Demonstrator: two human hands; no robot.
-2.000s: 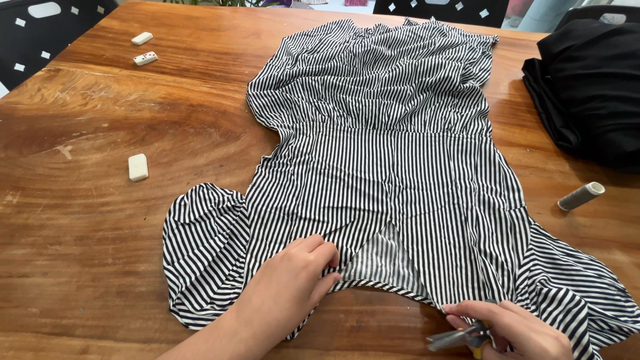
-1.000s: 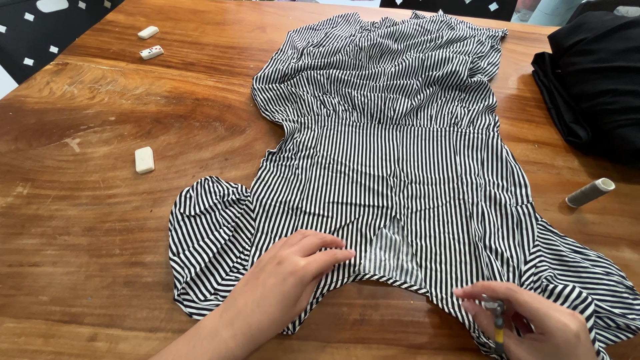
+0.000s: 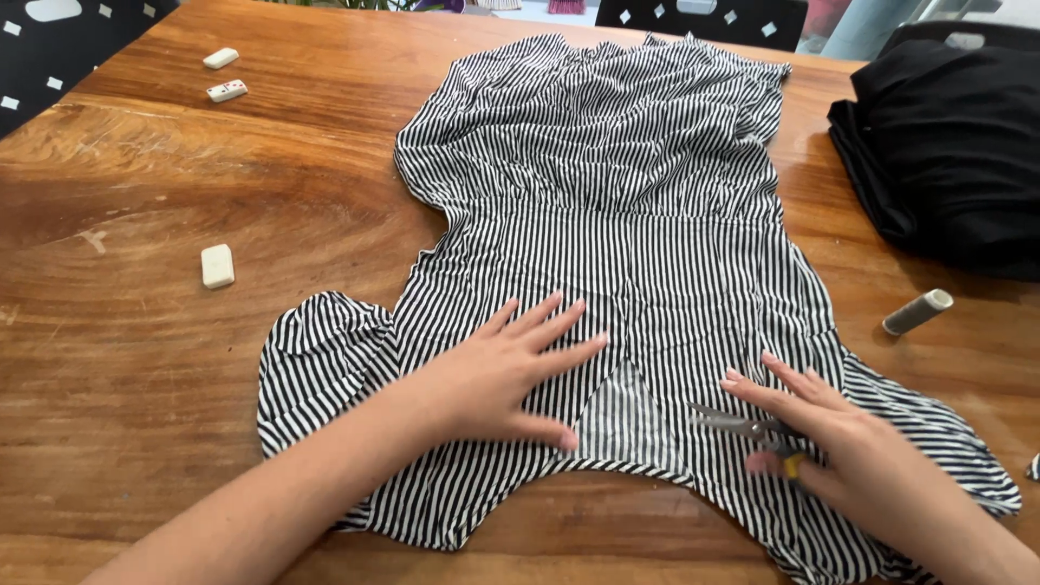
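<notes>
A black-and-white striped garment with short puffed sleeves lies spread on a wooden table, its curved neckline toward me. My left hand, fingers spread, rests palm down on the fabric left of the V-shaped neck opening. To the right of that opening, my right hand holds small scissors with yellow on the handle. The blades point left over the fabric and look slightly parted. The palm and fingers hide part of the handles. Inside the V, the paler striped fabric of the back layer shows.
A grey thread spool lies right of the garment, below a black folded cloth. On the left are a white block, a domino and another white piece. Black chairs stand beyond the wooden table.
My left hand has moved up from near the neckline edge and spread its fingers on the fabric. The right hand, with the scissors, has also moved up from the neckline edge.
</notes>
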